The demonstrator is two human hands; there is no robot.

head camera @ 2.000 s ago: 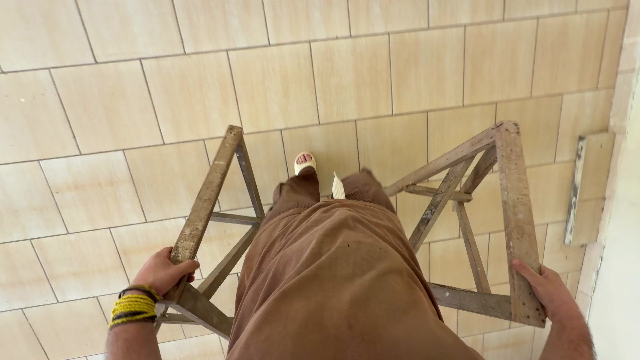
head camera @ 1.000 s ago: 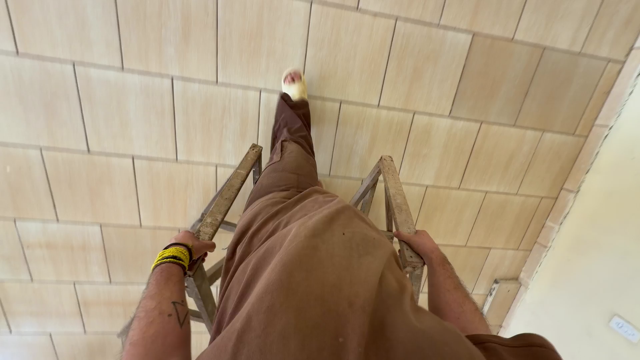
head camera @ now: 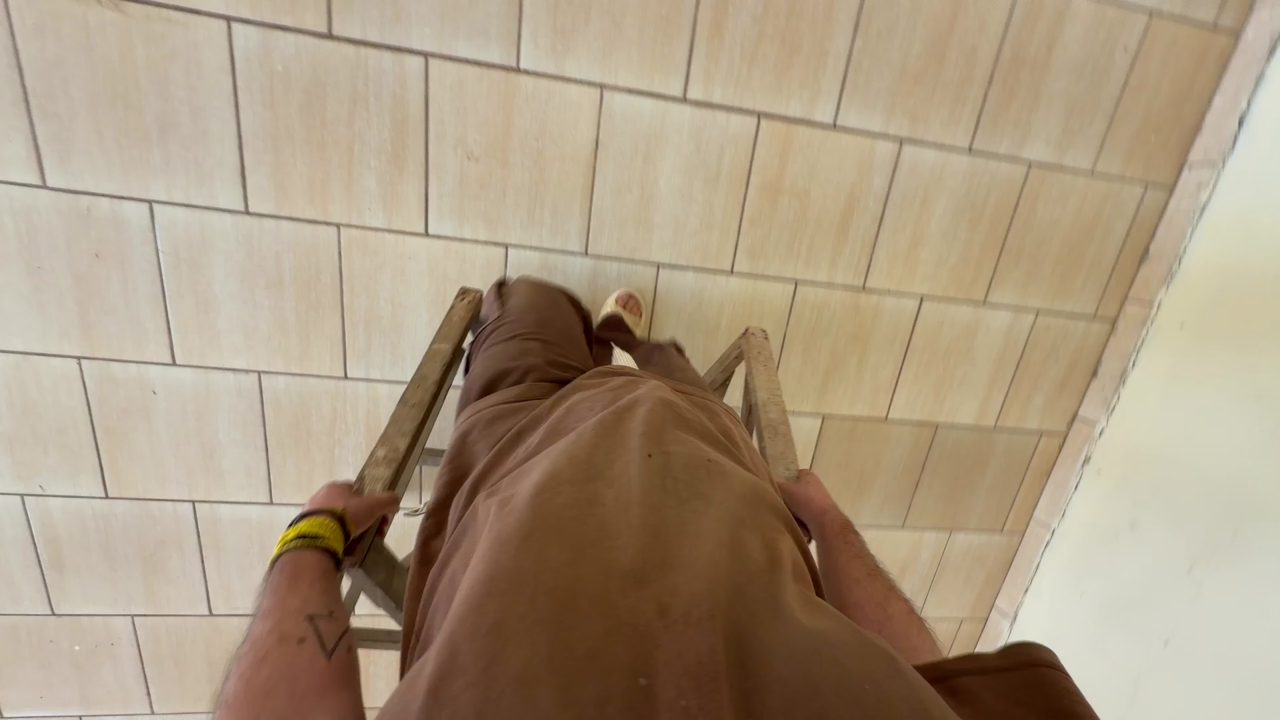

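My left hand (head camera: 352, 508), with a yellow and black band at the wrist, grips the lower end of the top bar of a worn wooden trestle (head camera: 418, 395) on the left. On the right, my right hand (head camera: 808, 500) is closed around the near end of the top bar of another wooden trestle (head camera: 768, 400). Both trestles hang close along my sides, one on each side of my brown garment (head camera: 620, 540), which hides much of their legs and braces. Some of my right fingers are out of sight.
Beige tiles (head camera: 670, 170) cover the floor ahead and to both sides. A pale wall (head camera: 1170, 500) with a tiled skirting (head camera: 1120, 360) runs along the right. My foot in a light sandal (head camera: 622, 308) shows ahead on the tiles.
Both trestles are nearer my body than two seconds ago, when they were held wide apart. My feet have changed places in a stride. The short board by the wall is out of view.
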